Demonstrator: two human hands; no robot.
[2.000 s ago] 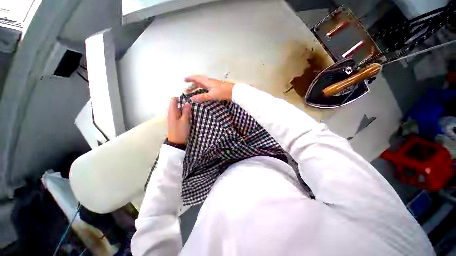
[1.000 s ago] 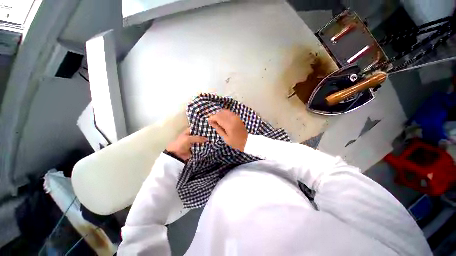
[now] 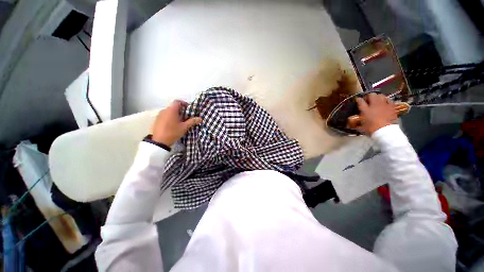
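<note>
The checked garment (image 3: 228,133) lies bunched at the near side of the ironing table (image 3: 223,48) and over the end of the wide pressing buck (image 3: 101,154). My left hand (image 3: 172,125) holds the garment's upper left edge between thumb and fingers. My right hand (image 3: 376,111) is closed around the handle of the steam iron (image 3: 342,116) at the table's right side. The iron's dark pointed plate faces left, and most of its handle is hidden under my hand.
The iron rest (image 3: 378,66) stands behind the iron. The steam hose (image 3: 446,85) runs right from there. A brown stain (image 3: 334,98) marks the table beside the iron. A white beam (image 3: 107,61) stands at the left. Blue (image 3: 443,154) and red things lie on the floor at right.
My right hand has left the garment and moved right onto the iron's handle. My left hand has moved up and left to the garment's edge. The garment is spread wider. The view has shifted.
</note>
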